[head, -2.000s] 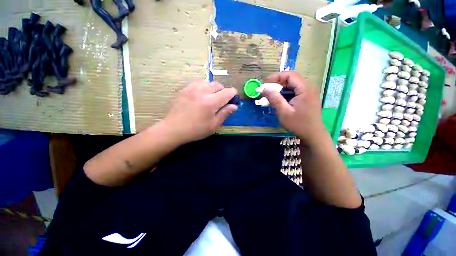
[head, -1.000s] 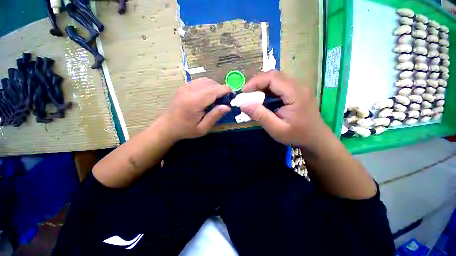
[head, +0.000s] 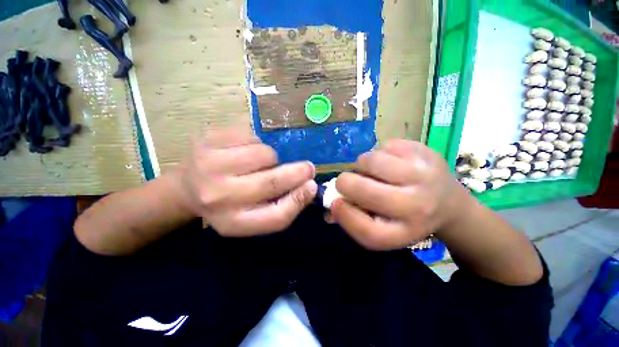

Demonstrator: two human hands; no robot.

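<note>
My left hand [head: 251, 186] and my right hand [head: 397, 193] meet over my lap, just below the bench edge. My right hand is closed on a cream body part [head: 330, 193], mostly covered by the fingers. The fingertips of my left hand pinch a small dark leg part [head: 318, 196] that touches the cream part; most of it is hidden. The round bright-green cap [head: 317, 108] lies on the brown cardboard patch [head: 292, 61], which sits on the blue work pad [head: 319, 144].
Black leg parts [head: 34, 101] are heaped at the left, with several more [head: 105, 44] at the upper left of the cardboard sheet [head: 197, 74]. The green tray [head: 444, 142] at the right holds rows of cream parts [head: 536, 104]. A blue crate edge [head: 432, 253] shows below the bench.
Both hands have moved from beside the green cap down toward my lap, the cream and dark parts still between them. Earlier the cream part showed more and the hands lay over the blue pad.
</note>
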